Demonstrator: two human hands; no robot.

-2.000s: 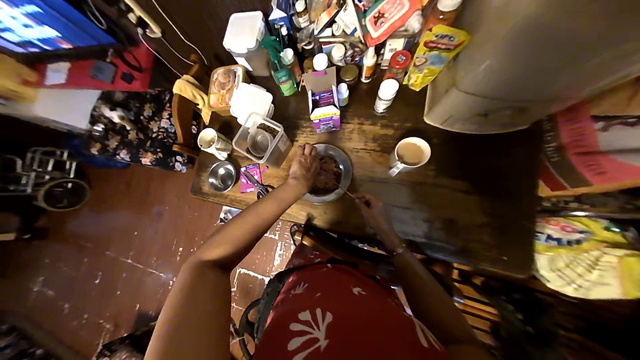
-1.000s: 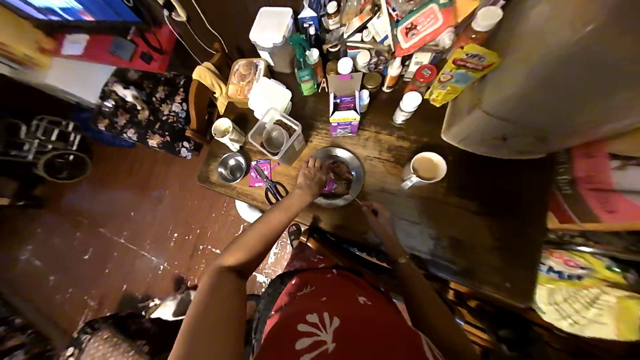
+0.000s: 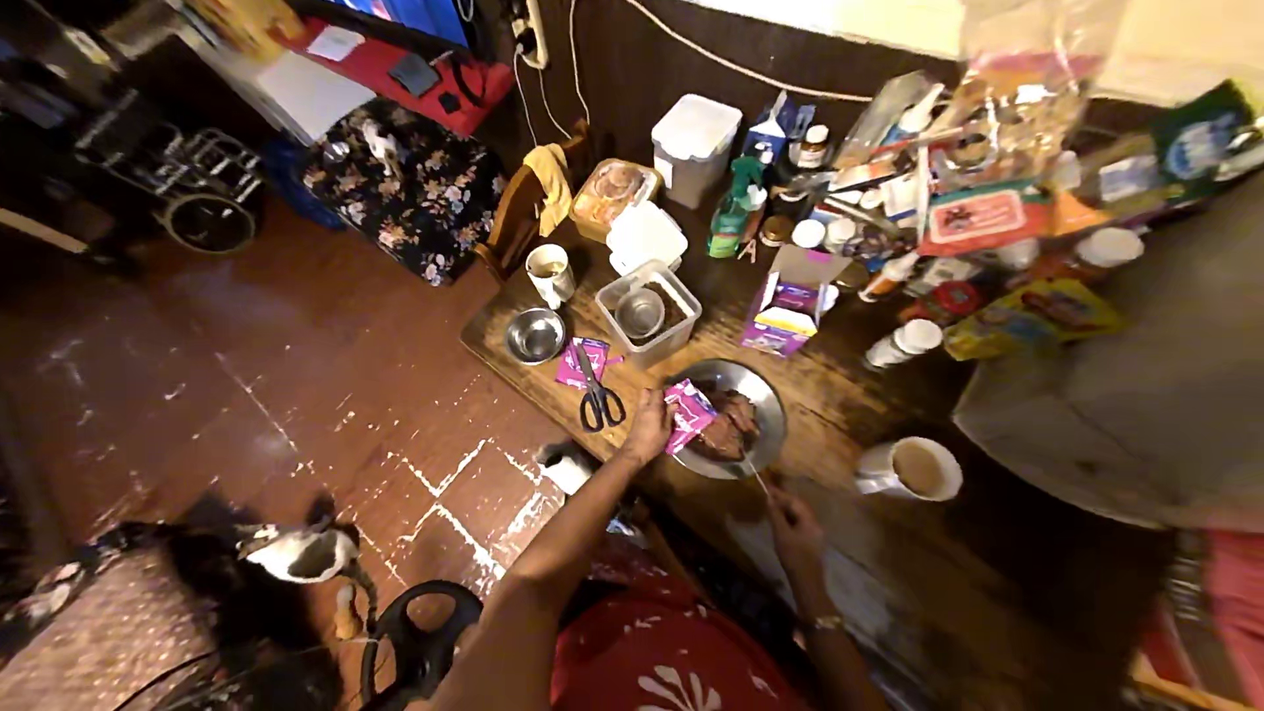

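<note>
My left hand (image 3: 649, 427) holds a torn pink and purple sachet (image 3: 689, 415) at the left rim of a round metal bowl (image 3: 775, 420). Brown moist food (image 3: 733, 427) lies in the bowl. My right hand (image 3: 793, 523), below the bowl, grips the thin handle of a metal utensil (image 3: 757, 475) whose far end is in the food. Black-handled scissors (image 3: 596, 400) rest partly on another pink sachet (image 3: 573, 361) to the left. Beside them are a small steel bowl (image 3: 535, 337) and an open plastic tub (image 3: 647, 348) with a metal cup (image 3: 640, 313) in it.
A mug of milky drink (image 3: 920, 469) stands right of the bowl. Behind are an opened purple box (image 3: 782, 321), a green spray bottle (image 3: 731, 219), a white-capped bottle (image 3: 904, 344) and many jars. A second mug (image 3: 550, 275) stands near the left edge. A cat (image 3: 306, 553) is on the floor.
My left hand has come up from over the food to the bowl's left rim, and the sachet shows in it. My right hand stays on the utensil. The view has shifted.
</note>
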